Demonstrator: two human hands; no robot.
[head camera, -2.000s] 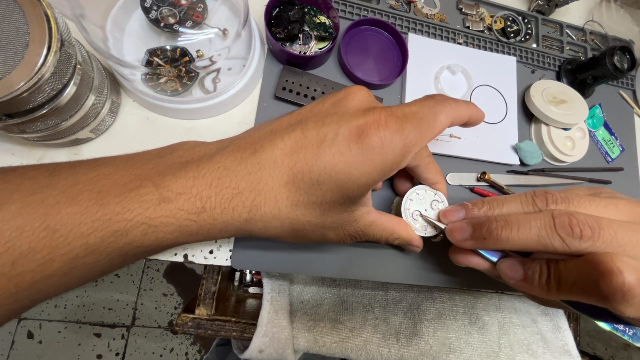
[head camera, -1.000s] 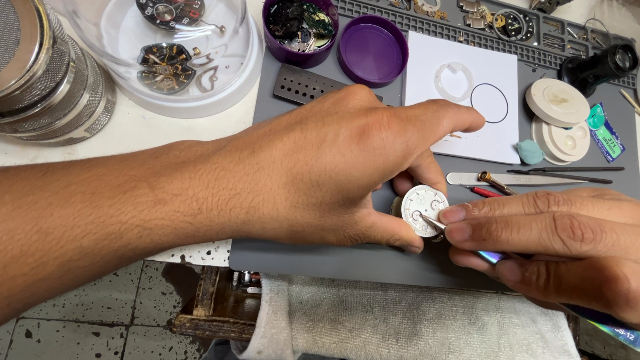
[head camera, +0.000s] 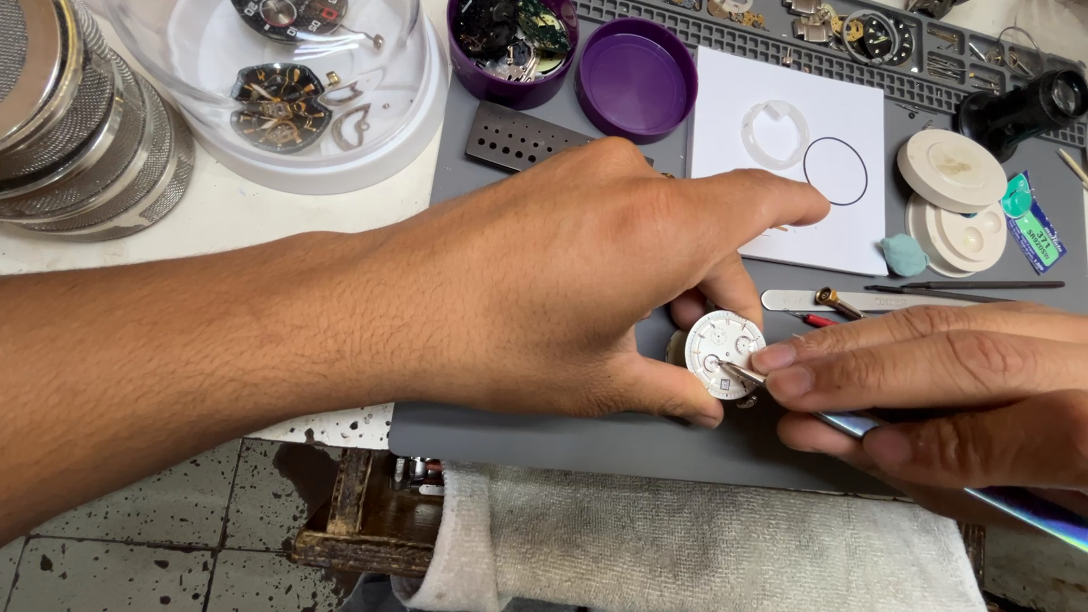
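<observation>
My left hand (head camera: 612, 289) comes in from the left and holds a watch movement with a white dial (head camera: 722, 340) between thumb and fingers, its index finger stretched out over a white pad. The dial has small subdials and tilts toward the camera. From the right, my right hand (head camera: 952, 382) grips metallic blue tweezers (head camera: 841, 422); their tip touches the dial at a subdial near its lower left. Whether the tip pinches a small part cannot be told. The underside of the movement is mostly hidden.
The white pad (head camera: 790, 93) bears a clear ring and a black gasket. Around the grey mat (head camera: 544, 438) stand purple containers (head camera: 637, 76), a perforated metal block (head camera: 518, 140), cream round cases (head camera: 952, 170), a black loupe (head camera: 1024, 110) and more tweezers (head camera: 790, 299). A domed parts tray (head camera: 297, 161) stands left.
</observation>
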